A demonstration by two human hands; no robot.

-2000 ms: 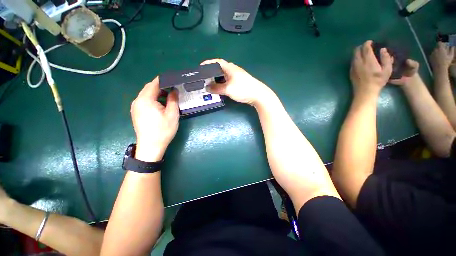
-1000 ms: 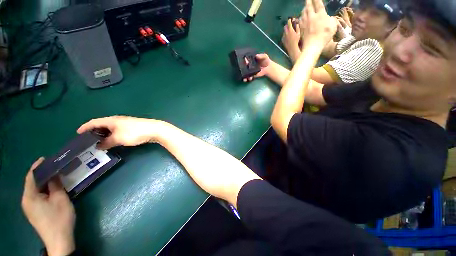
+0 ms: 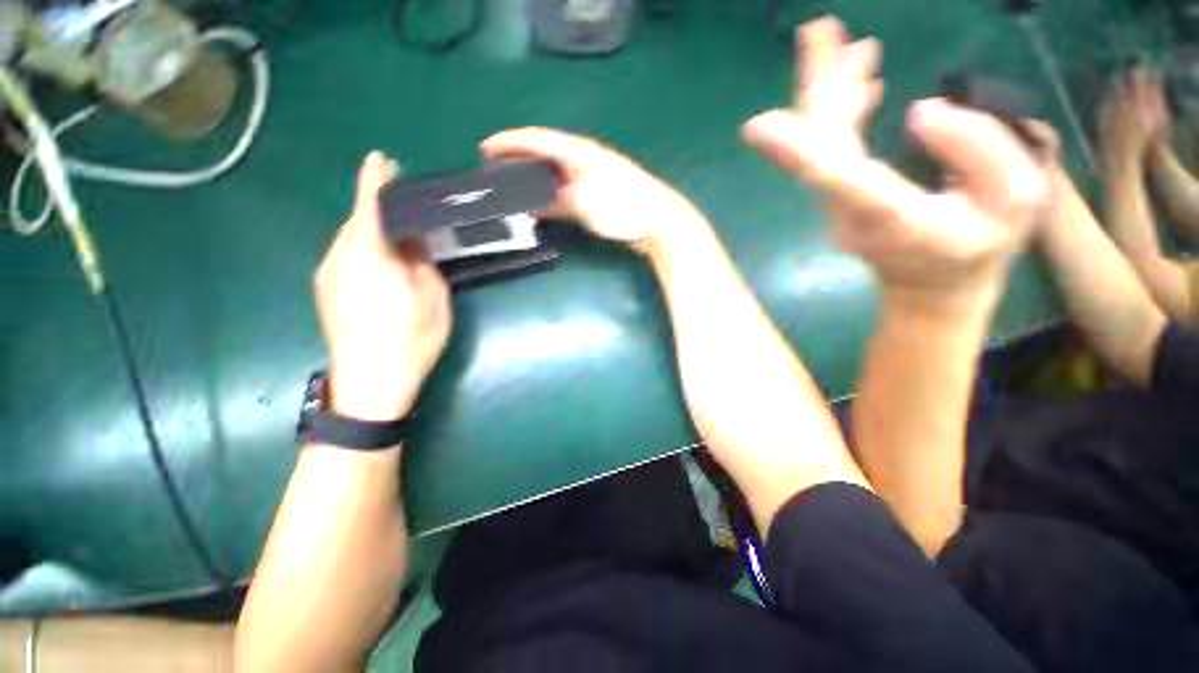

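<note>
A black gift box (image 3: 463,197) with small pale print on its lid lies between my hands over the green mat. Its lid is partly raised. A white leaflet (image 3: 497,237) with a dark patch shows in the gap under the lid. My left hand (image 3: 381,292) holds the left end of the box, thumb side at the lid. My right hand (image 3: 598,188) holds the right end, its fingers at the lid's corner. The frame is blurred, and the inside below the leaflet is hidden.
A brown round can (image 3: 191,90) and white cable (image 3: 257,125) lie at upper left, with a black cord (image 3: 145,408) below. A grey speaker (image 3: 583,24) stands at the top. At right a neighbour's raised hand (image 3: 907,197) is near a dark box (image 3: 989,99). Another forearm (image 3: 132,646) shows lower left.
The view swung right, then back. The lid now covers more of the leaflet than before. Both hands still hold the box. The neighbour's hand has lifted off the neighbour's dark box.
</note>
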